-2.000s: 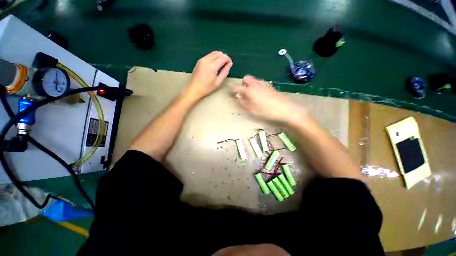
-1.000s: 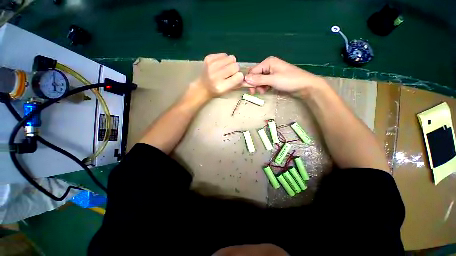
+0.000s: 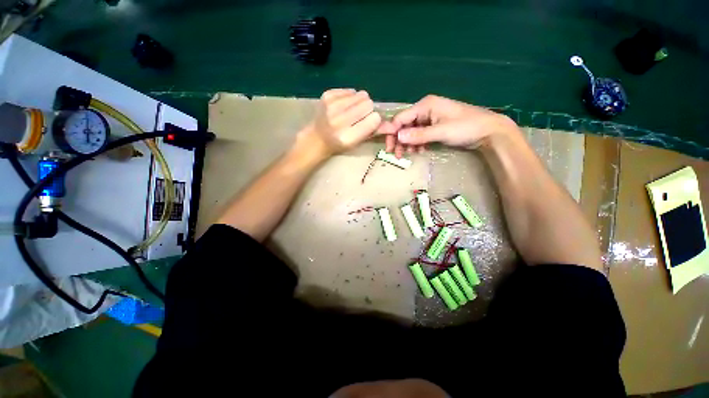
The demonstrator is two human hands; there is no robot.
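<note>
My left hand (image 3: 346,120) is a loose fist with curled fingers, over the far edge of the cardboard mat. My right hand (image 3: 443,124) meets it, with thumb and fingertips pinched close to the left fingers. Whatever may be between them is too small or hidden to tell. One pale battery cell (image 3: 394,159) with a dark lead lies on the mat just below my right fingertips. A loose pile of green battery cells (image 3: 439,242) with thin red and dark wires lies nearer to me, some with white sides showing.
The tan cardboard mat (image 3: 311,233) borders the green conveyor belt (image 3: 435,47). On the belt are black housings (image 3: 309,40) and a speckled round assembly (image 3: 606,97) with a white lead. A white box with a gauge (image 3: 82,130) and hoses stands left. A yellow-framed pad (image 3: 680,229) lies right.
My hands came together at the mat's far edge and stayed there. A pale cell now lies on the mat beneath them. The belt parts shifted rightward in view.
</note>
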